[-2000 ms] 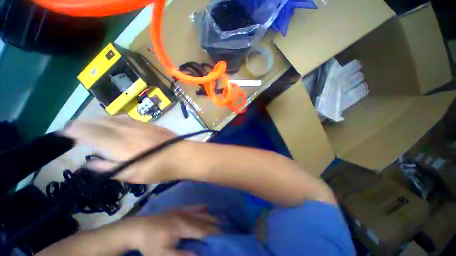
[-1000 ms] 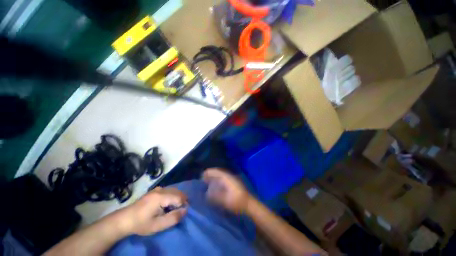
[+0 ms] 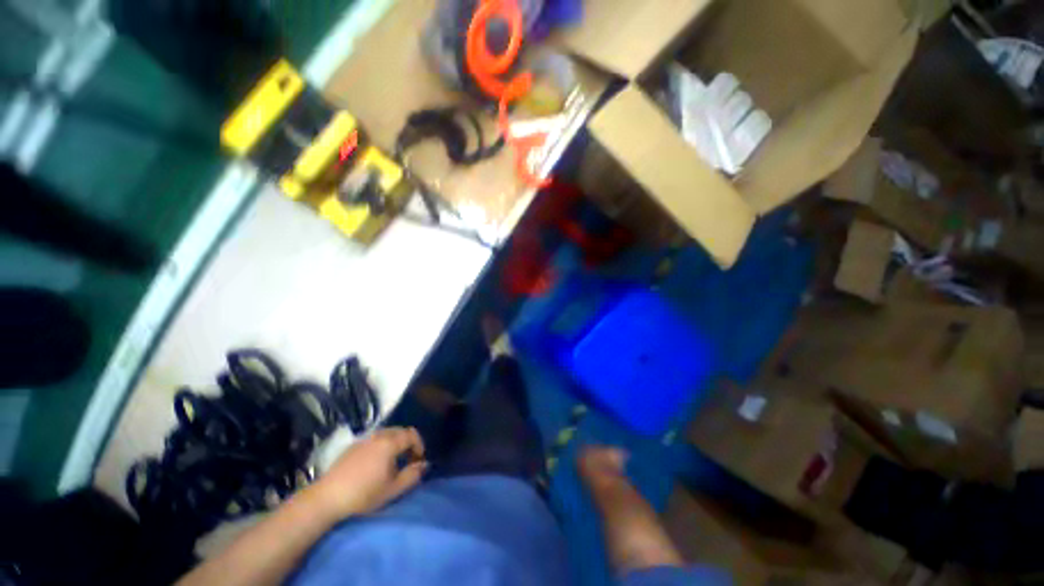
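Observation:
My left hand [image 3: 372,467] is at the bench's near edge, fingers curled around a small dark piece that is mostly hidden. My right hand [image 3: 602,467] hangs low over the floor, right of my blue clothing; it is blurred, and I cannot tell whether its fingers are closed. A tangled pile of thin black curved pieces [image 3: 235,429] lies on the pale bench [image 3: 309,286], left of and beyond my left hand. The yellow screw feeder [image 3: 332,172] with red digits stands farther up the bench.
Black curved pieces [image 3: 452,132] and an orange coiled hose [image 3: 495,52] are beyond the feeder. An open carton [image 3: 675,172] holds white gloves or packets. A blue stool or bin [image 3: 641,355] stands on the floor. More cartons [image 3: 916,355] are at right. Dark blocky shapes [image 3: 69,538] sit lower left.
My right hand has let go of the cabled dark tool and moved back, now down at my right side. My left hand stays low near the bench edge. The view has shifted, showing more floor.

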